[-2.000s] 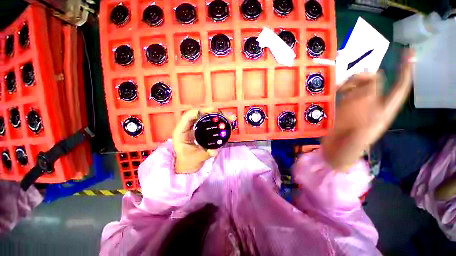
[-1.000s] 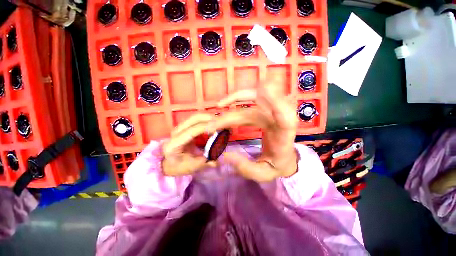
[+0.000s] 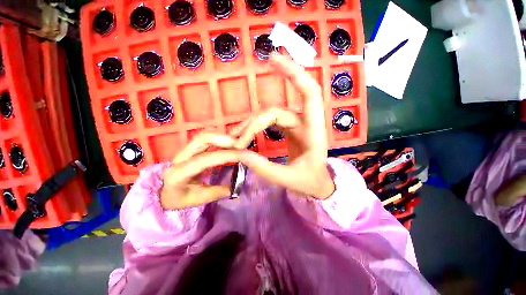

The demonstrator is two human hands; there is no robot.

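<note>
A watch body [image 3: 238, 180] stands edge-on between my hands, in front of my chest at the tray's near edge. My left hand [image 3: 199, 176] grips it with the fingers. My right hand [image 3: 297, 147] touches its upper edge with thumb and fingers, the index finger raised. The faces of the watch are hidden. The red-orange foam tray [image 3: 259, 83] holds round dark watch bodies in square pockets; some middle pockets are empty. A white wiping cloth [image 3: 293, 44] lies across the tray's upper right part.
A strapped watch [image 3: 40, 199] lies on the stacked trays [image 3: 55, 115] at left. A paper sheet [image 3: 398, 69] with a pen [image 3: 393, 52] and a white box [image 3: 490, 63] are at right. A lower tray of parts [image 3: 398, 176] sits below the bench edge. People's pink sleeves show at both sides.
My right hand has come from the right to the watch. The watch has turned from showing its lit display to edge-on. The whole view has shifted.
</note>
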